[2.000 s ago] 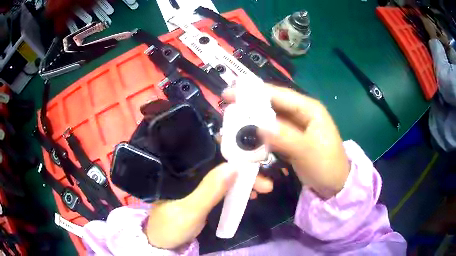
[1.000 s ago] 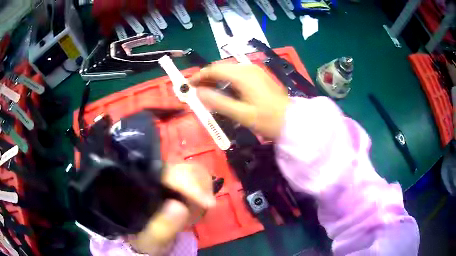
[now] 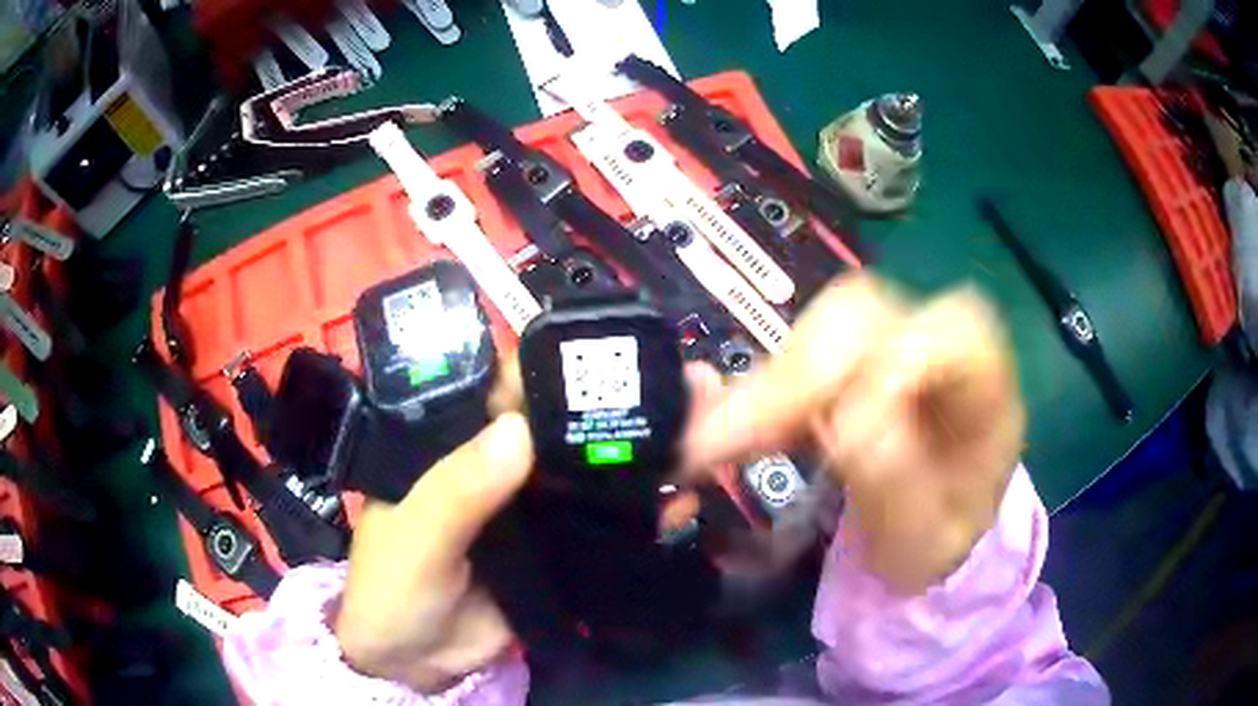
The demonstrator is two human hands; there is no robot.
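My left hand [image 3: 435, 566] holds a bundle of black smartwatches over the tray. Two face up with lit screens showing a white QR code and green button: the front watch [image 3: 604, 393] and the watch to its left [image 3: 425, 342]. A third watch [image 3: 315, 414], further left, has a dark screen. My right hand [image 3: 911, 414] is blurred, right of the front watch, with its fingertips close to that watch's edge; contact is unclear. A white smartwatch [image 3: 442, 207] lies face down on the red compartment tray [image 3: 276, 283]. Other black and white watches lie face down around it.
A cream dispenser bottle [image 3: 872, 155] stands beyond the tray's right corner. A single black watch [image 3: 1075, 326] lies on the green bench to the right. A metal strap frame [image 3: 228, 182] is at the far left corner. Another red tray [image 3: 1173, 207] is at the far right.
The white watch has left my right hand and lies on the tray. The bundle in my left hand has come back to the centre, and two screens are now lit.
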